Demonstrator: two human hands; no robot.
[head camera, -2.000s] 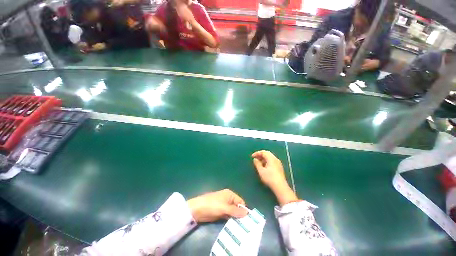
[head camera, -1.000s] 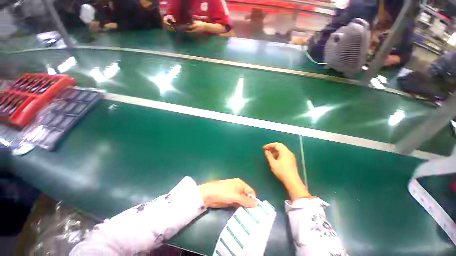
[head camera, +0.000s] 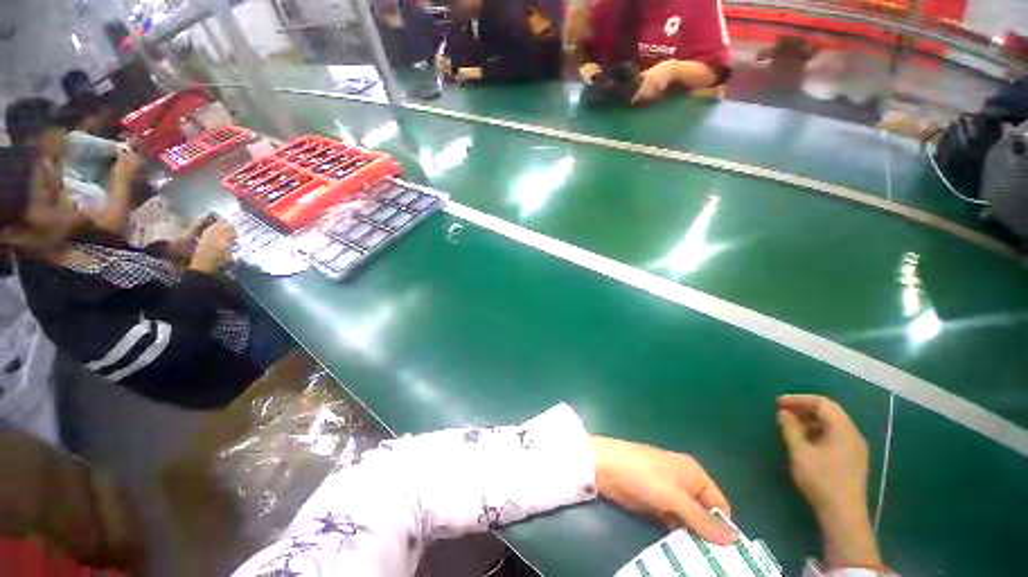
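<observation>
My left hand (head camera: 665, 487) is at the lower centre-right, fingers closed on the top end of the label strip (head camera: 705, 560). The strip is white with green bars and runs out of the bottom of the picture. My right hand (head camera: 829, 468) rests on the green bench (head camera: 541, 361) just right of the strip, fingers curled with thumb and fingertips near each other. No label can be made out at its fingertips, so I cannot tell whether it holds one.
A red-orange turnover tray (head camera: 304, 209) with dark handsets stands at the upper left beside a grey-black blister tray (head camera: 378, 229). Another red tray (head camera: 203, 147) lies farther off. Seated people are at the left and across the line. Clear plastic film (head camera: 299, 434) is at lower left. A pale rail (head camera: 721, 310) crosses the bench.
The view has swung left, so the trays and the people at the left show more. Both hands appear farther right in the picture, with the left still on the strip.
</observation>
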